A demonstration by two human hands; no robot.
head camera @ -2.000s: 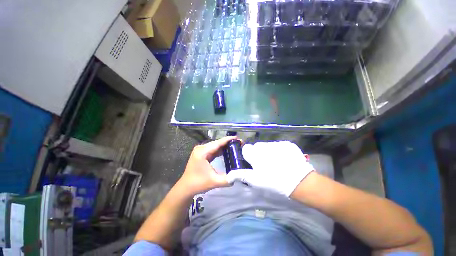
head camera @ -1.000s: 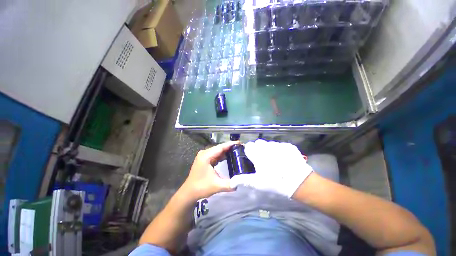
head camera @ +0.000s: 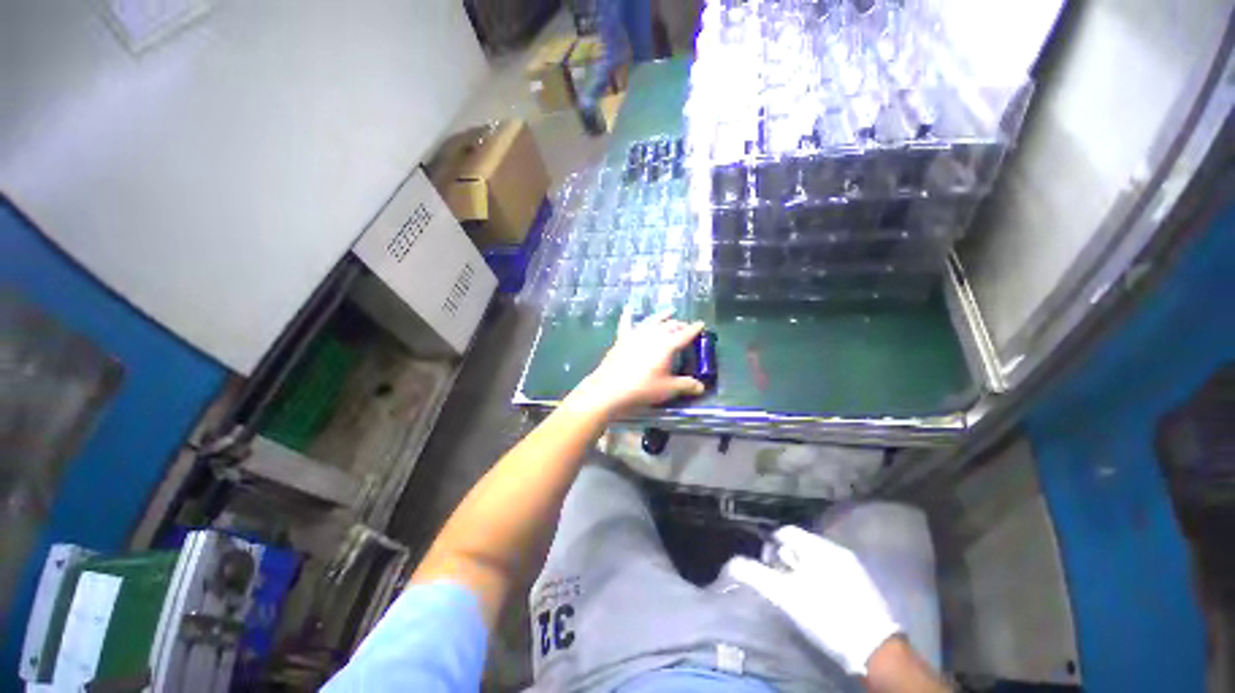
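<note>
My left hand [head camera: 647,366], bare, reaches onto the green bench top with thumb and fingers around a glossy black cylindrical part [head camera: 706,360] near the front edge. The hand may hide another part. My right hand [head camera: 815,593], in a white glove, is low over my lap with its fingers apart; no black part shows in it. A clear blister tray [head camera: 610,257] lies behind my left hand, with black parts in several far pockets. A tall stack of clear trays [head camera: 840,203] stands to its right.
A small red-orange thing [head camera: 756,363] lies on the bench right of the part. The metal front edge [head camera: 813,422] runs before my knees. An open carton [head camera: 494,183] stands left, over a blue crate [head camera: 515,257]. A person's legs [head camera: 616,48] show at the back.
My hands have separated. The left moved forward to the bench with a black part; the gloved right dropped to my lap. The view has tilted up, showing more of the background.
</note>
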